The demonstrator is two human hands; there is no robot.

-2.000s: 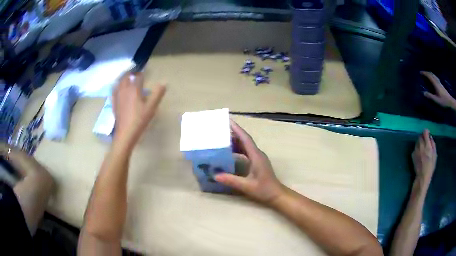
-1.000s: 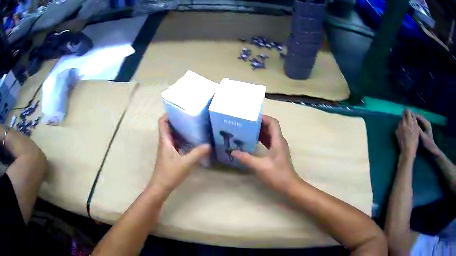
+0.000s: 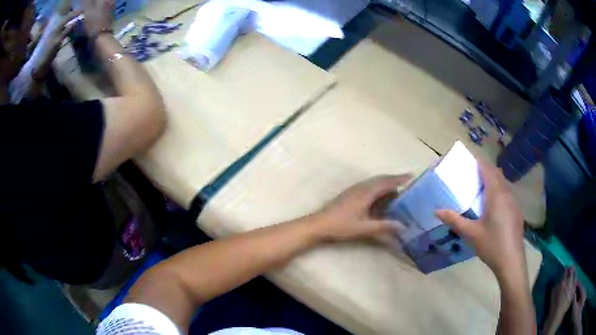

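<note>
A blue-grey and white retail box (image 3: 423,212) stands tilted near the bench's front right, with a bright white top and dark device pictures low on its side. A second box may be pressed against it; blur hides the boundary. My left hand (image 3: 366,212) is at its left side, fingers and thumb around the edge, blurred. My right hand (image 3: 493,222) grips its right side, thumb across the front face.
Kraft paper (image 3: 261,176) covers the bench, with a dark gap. A wrapped unit (image 3: 219,39) and small dark parts (image 3: 153,39) lie far left. More star-shaped parts (image 3: 480,121) lie beside a dark housing stack (image 3: 532,134). A person (image 3: 59,190) sits left; another's hands (image 3: 567,298) show right.
The view has turned left and tilted. Two seconds ago my left hand was empty; one second ago each hand held a box side by side. The boxes now appear lower right, tilted.
</note>
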